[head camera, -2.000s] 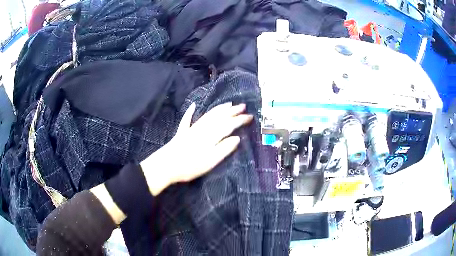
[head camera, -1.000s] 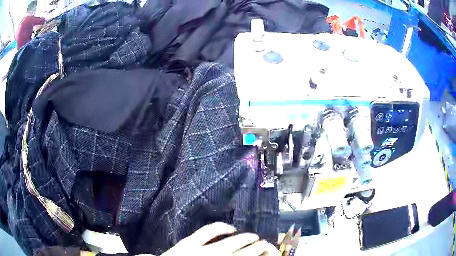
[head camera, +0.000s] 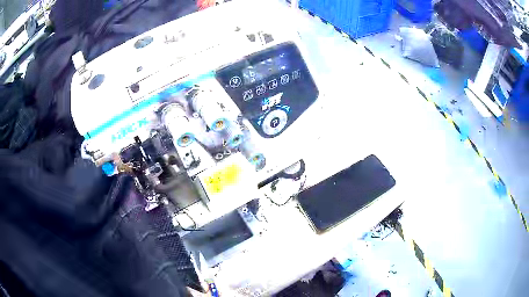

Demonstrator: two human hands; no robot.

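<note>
Dark cloth, blurred and bunched, fills the left and lower left. Its right edge, with a fine check, lies against the left front of the white overlock machine. The presser foot and needle area shows small metal parts beside the cloth. A small part of a tool, possibly the snips, shows at the bottom edge. Neither of my hands can be seen.
A black smartphone lies on the machine table right of the yellow label. The control panel is on the machine's right front. Beyond are yellow-black floor tape, a blue bin and a pale sack.
The view has swung right and tilted, so the machine now stands further left and the floor shows. My left hand, on the cloth and then at the bottom edge, has left the picture.
</note>
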